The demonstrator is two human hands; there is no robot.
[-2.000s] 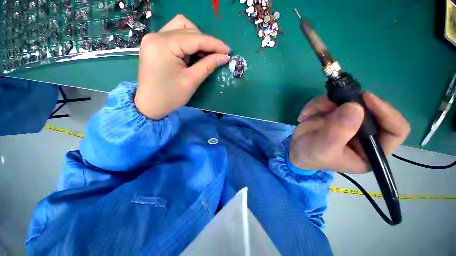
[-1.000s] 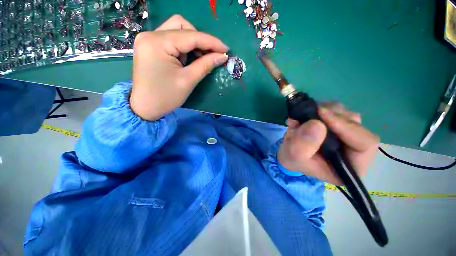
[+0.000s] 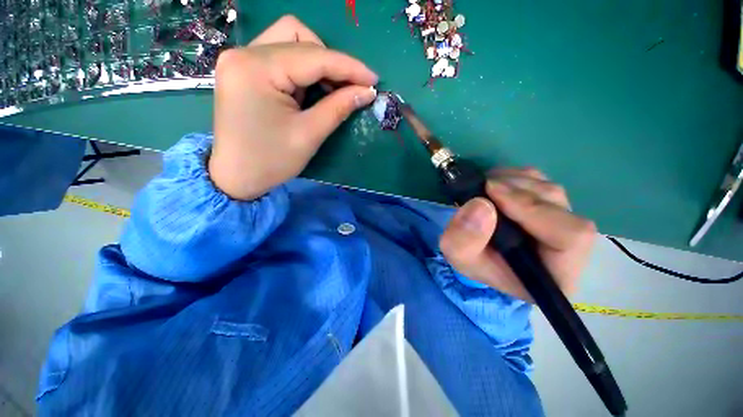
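A small dark circuit board [image 3: 390,111] lies on a white round pad [image 3: 380,108] on the green mat. My left hand [image 3: 281,110] is at the board's left side, thumb and index finger pinched on a tiny pale part, likely a round leaded component [image 3: 372,92]. My right hand [image 3: 521,232] holds the black soldering iron [image 3: 534,273] like a pen. The iron's tip is at the board's right edge; whether it touches cannot be told. The fingertips partly hide the small part.
A pile of leaded discs [image 3: 441,41] lies beyond the board, with a red heap [image 3: 351,10] at the top edge. The blister tray [image 3: 106,85] is at upper left. Tweezers [image 3: 720,204] lie at the right edge. The iron's black cord [image 3: 668,267] hangs past the mat's near edge.
My right hand has brought the iron left and down from the upper right, so its tip is now at the board. My left hand has stayed nearly still, still pinching by the board.
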